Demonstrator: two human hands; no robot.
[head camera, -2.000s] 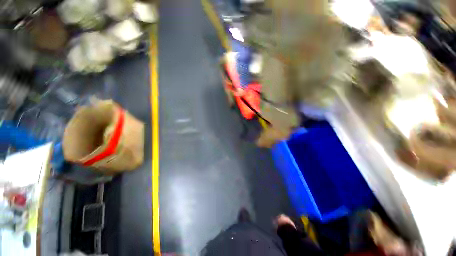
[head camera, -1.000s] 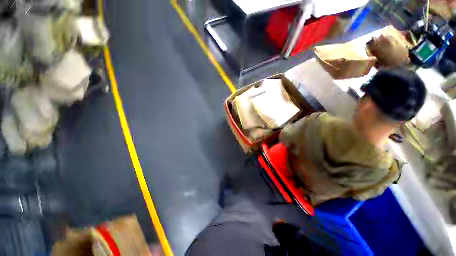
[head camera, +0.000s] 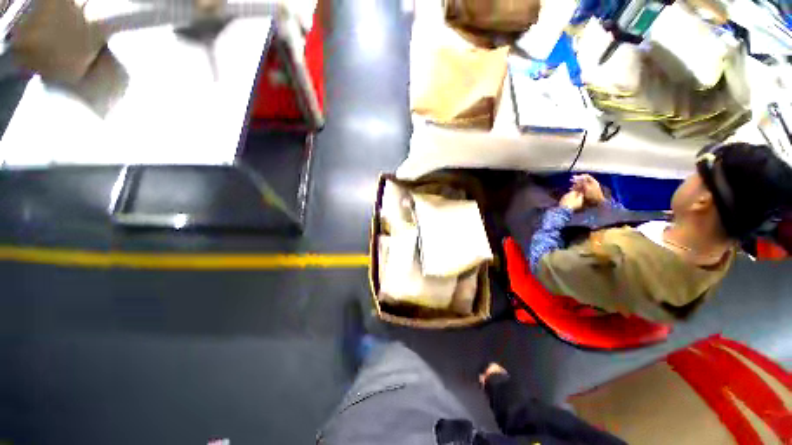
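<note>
My right hand (head camera: 492, 374) is small at the lower middle, at the end of a black sleeve. Its fingers are too small to read, and no held object can be made out. My left hand cannot be made out; a tiny pale spot at the bottom edge is unclear. An open cardboard carton (head camera: 375, 287) stands on the floor in front of me. Pale tan, flat pieces (head camera: 447, 235) lie in it, possibly bags or bag parts.
A seated person (head camera: 634, 269) on a red chair (head camera: 573, 322) is right of the carton. A long white table (head camera: 486, 148) bears brown bags and stacked pieces. A white-topped cart (head camera: 182, 96) stands at upper left. A carton with red tape (head camera: 686, 391) is lower right. A yellow line (head camera: 174, 259) crosses the floor.
The view has swung right, so the yellow line now runs across. The carton of tan pieces and the table show more fully. The blue bin is mostly out of view.
</note>
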